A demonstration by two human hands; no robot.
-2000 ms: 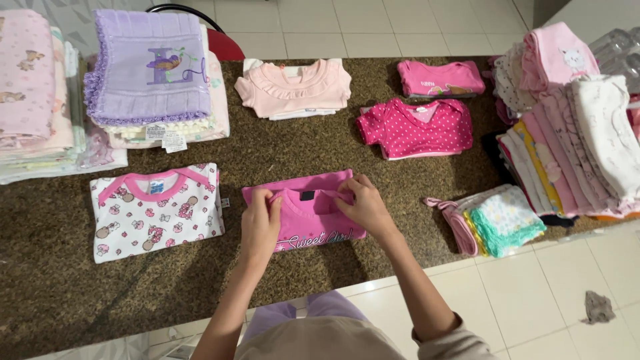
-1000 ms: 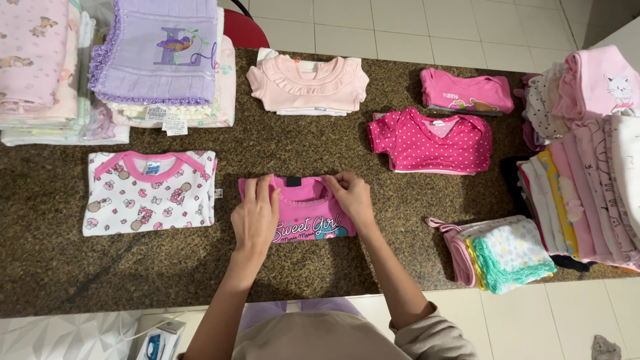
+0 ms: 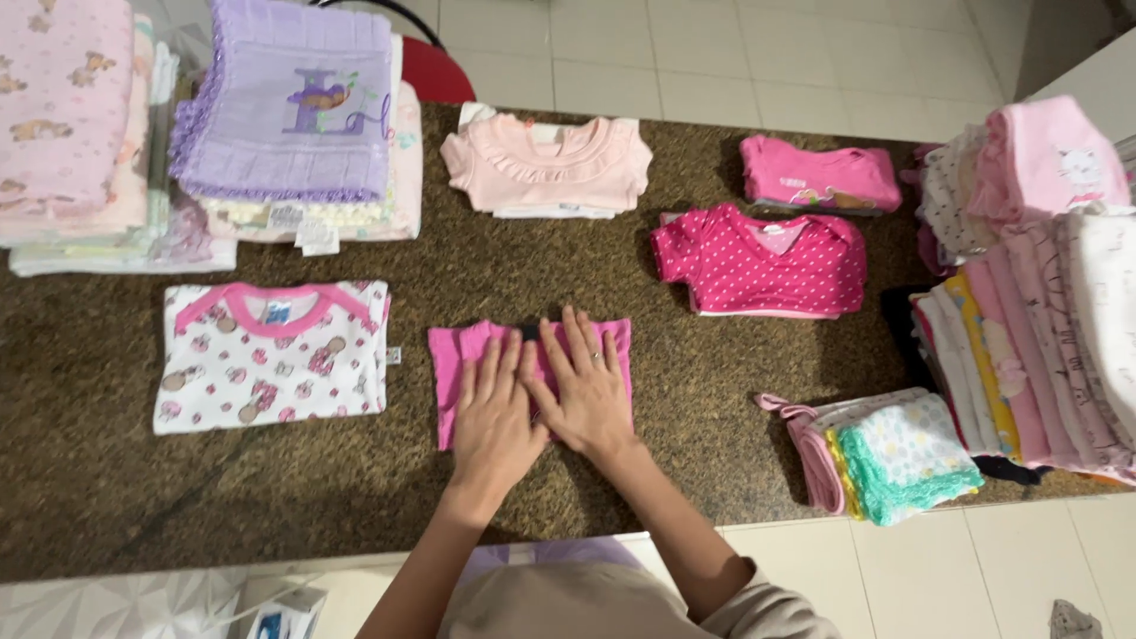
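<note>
A folded bright pink baby shirt (image 3: 448, 382) lies on the brown granite countertop (image 3: 293, 497), near its front edge. My left hand (image 3: 497, 408) and my right hand (image 3: 581, 386) press flat on it side by side, fingers extended, and cover most of its front. A dark neck label shows between my fingertips. To the left rests a folded white printed baby bodysuit (image 3: 275, 382) with pink neck trim. Behind the pink shirt is a folded pale pink ruffled top (image 3: 555, 169). A magenta polka-dot bodysuit (image 3: 772, 275) lies to the right, with a folded pink garment (image 3: 821, 177) behind it.
Stacks of folded blankets, one topped by a lilac blanket (image 3: 293, 160), stand at the back left. At the right are a leaning row of folded clothes (image 3: 1021, 346) and folded cloths with green crochet edging (image 3: 914, 453). A red seat (image 3: 435, 71) is beyond the counter.
Both hands have moved from the neckline of the pink shirt to lie flat across its front. The lettering visible on it earlier is now covered.
</note>
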